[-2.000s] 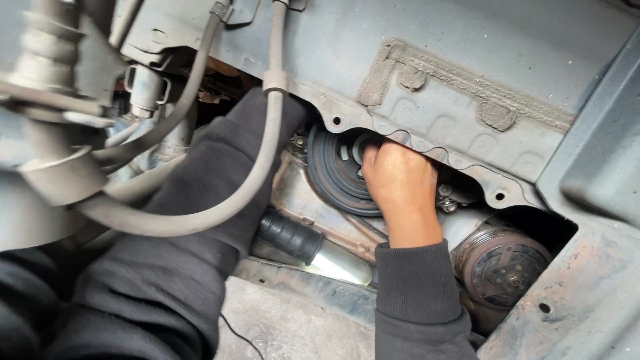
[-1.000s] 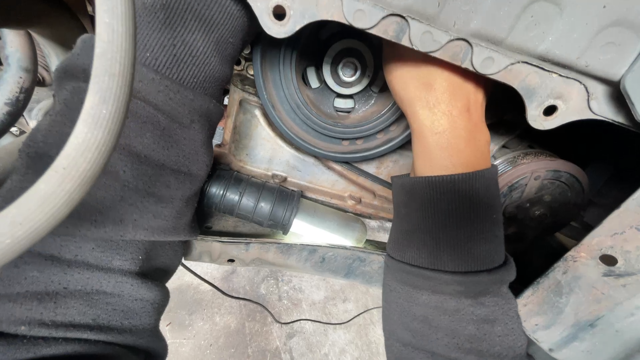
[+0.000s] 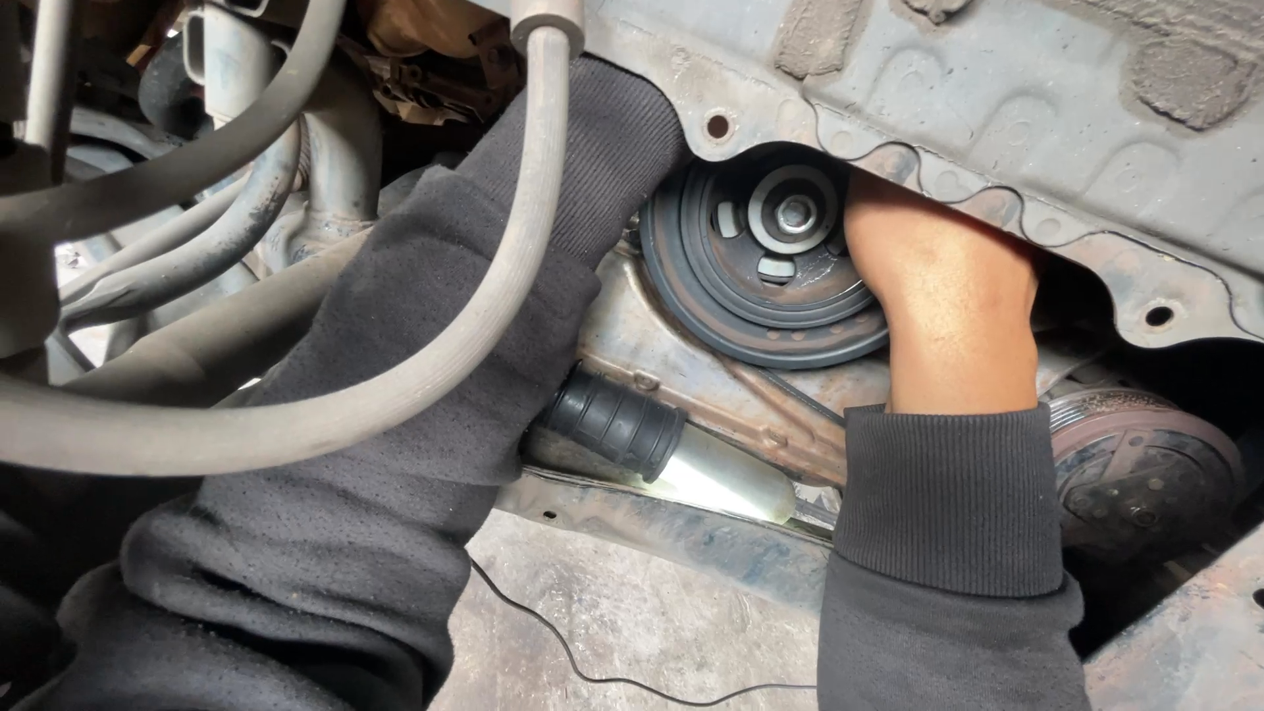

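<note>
The engine's crankshaft pulley (image 3: 770, 267), dark with a central bolt, shows in the wheel-well opening. Just right of it my right wrist goes up behind the panel edge; of my right hand (image 3: 938, 227) only the back near the wrist shows, and its fingers are hidden. My left arm, in a dark sleeve, reaches up left of the pulley, and the left hand is out of sight behind the panel. A lit work lamp (image 3: 671, 449) with a black ribbed handle lies below the pulley. A thin drive belt (image 3: 800, 390) runs down to the right beneath the pulley.
A rusty air-conditioning compressor pulley (image 3: 1145, 464) sits at the lower right. The grey inner fender panel (image 3: 1007, 128) with its wavy edge hangs above. A thick grey hose (image 3: 474, 346) curves across my left sleeve. Below, a black cable (image 3: 592, 679) crosses the concrete floor.
Two seconds ago my right hand was in front of the crankshaft pulley; it has moved right and up behind the panel edge. The left arm still reaches behind the panel. The view has shifted.
</note>
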